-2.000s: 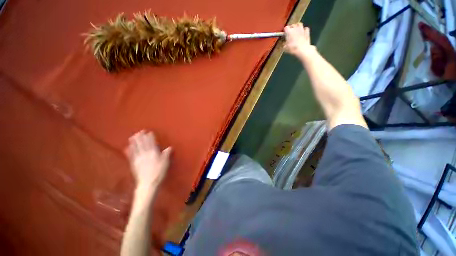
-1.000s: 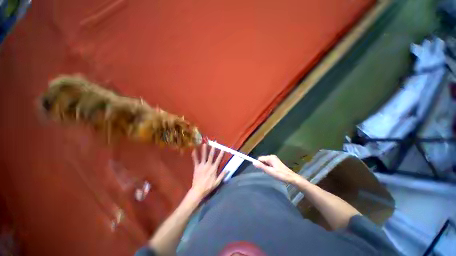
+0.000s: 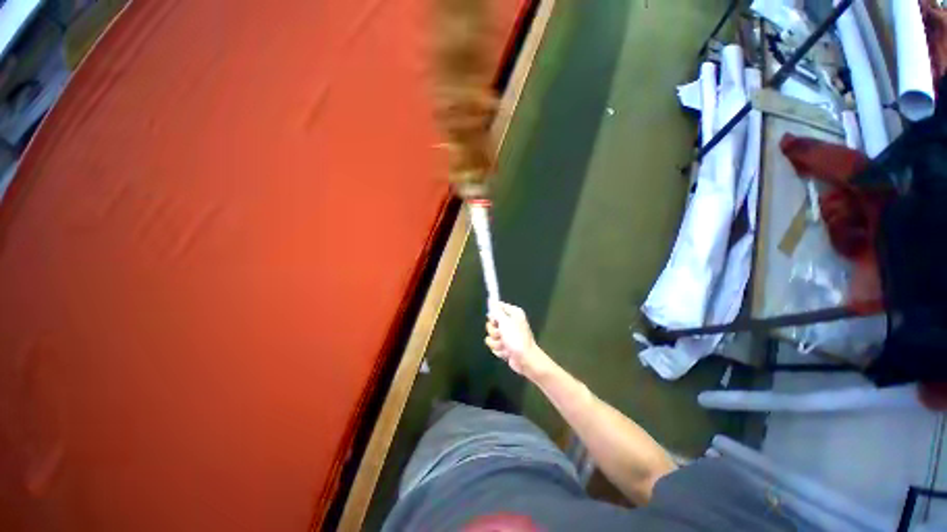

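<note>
My right hand (image 3: 511, 338) is closed around the whitish handle of the feather duster (image 3: 464, 94), beside the table over the green floor. The duster points away from me, its brown feathers blurred and cut off by the top edge of the picture. The feathers are over the table's right edge. The orange-red cloth (image 3: 239, 239) covers the table, with faint creases toward its left side. A dark strip runs along the cloth's right edge. My left hand is not in view.
The wooden table edge (image 3: 410, 364) runs beside the cloth. The green floor (image 3: 582, 208) lies to its right. White rolls (image 3: 711, 239) and a rack with dark bars stand at the right, with dark red cloth (image 3: 831, 187) and clear plastic.
The duster has swung from lying across the cloth to pointing away along the table edge. My right hand has moved forward with it. My left hand has left the picture.
</note>
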